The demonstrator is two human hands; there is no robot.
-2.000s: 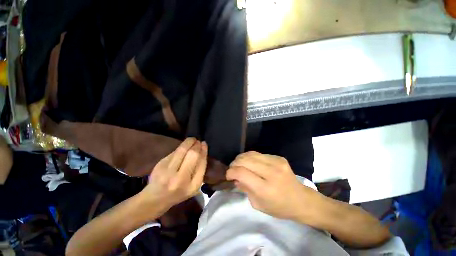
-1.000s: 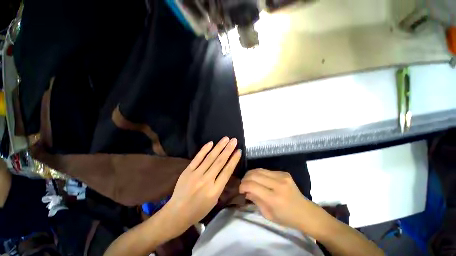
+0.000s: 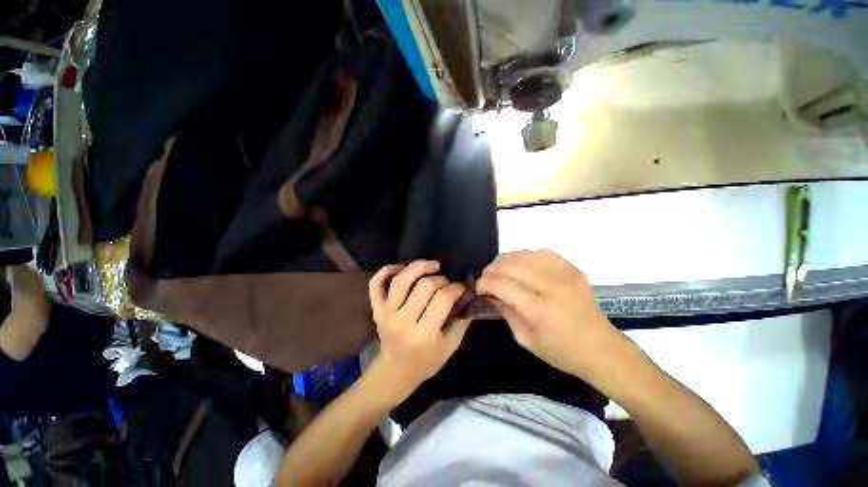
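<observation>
The black garment lies left of and below the sewing machine's needle area, with brown strips across it. A wide brown fabric panel runs along its near side. My left hand and my right hand are close together at the near right corner of the garment. Both pinch a small folded fabric edge between the fingertips. The fingers partly hide the fold.
The machine head overhangs the garment at the top. Green thread snips lie on the white table near the measuring tape strip. Another person's arm shows at the far left.
My left hand has gone from lying flat on the black fabric to pinching the edge. Both hands are now closer together. More of the machine head shows, as the view has shifted.
</observation>
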